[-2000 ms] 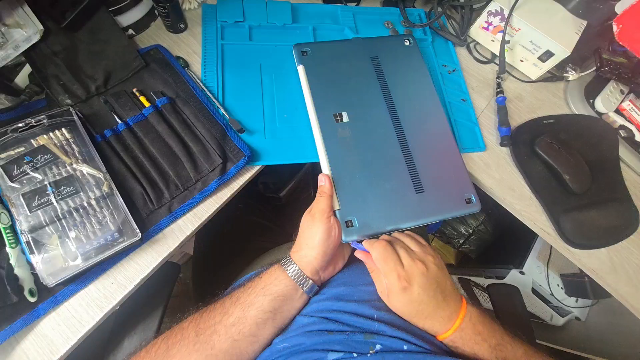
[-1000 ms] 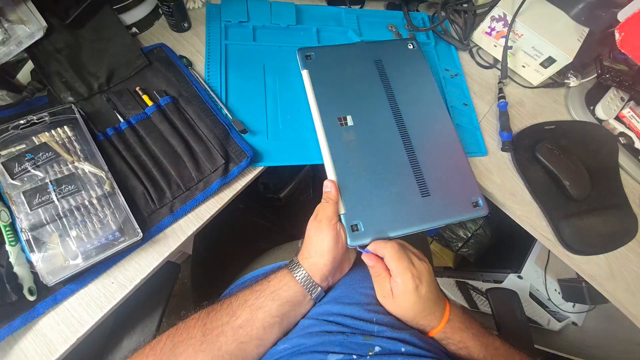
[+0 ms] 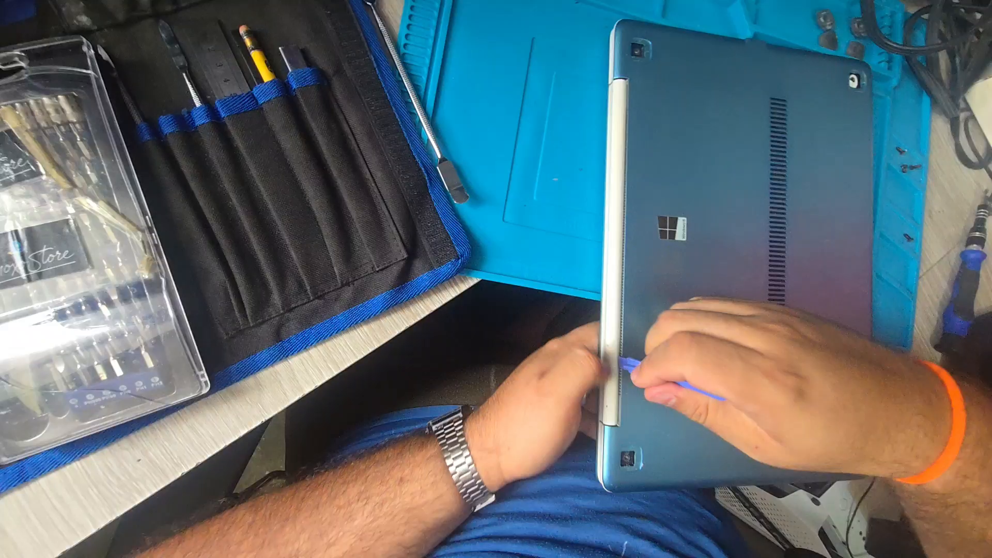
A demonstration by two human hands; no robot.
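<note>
A blue-green laptop is held with its underside up, its vent strip and rubber feet showing, partly over the blue silicone work mat. My left hand, with a metal watch at the wrist, grips the laptop's left edge by the pale hinge strip; its fingertips are hidden beneath. Over the lower part of the bottom cover is my right hand, pinching a blue plastic pry tool. The tip of that tool touches the seam between the cover and the hinge strip.
At the left lies a black tool roll with tweezers and a pencil, under a clear case of bits. A metal spudger lies on the roll's edge. Small screws sit on the mat's right side. A blue screwdriver and cables are at the right.
My right hand has moved with the blue pry tool from the laptop's near bottom edge to the hinge seam at its left. The laptop has turned more upright in view. The view has shifted and come closer.
</note>
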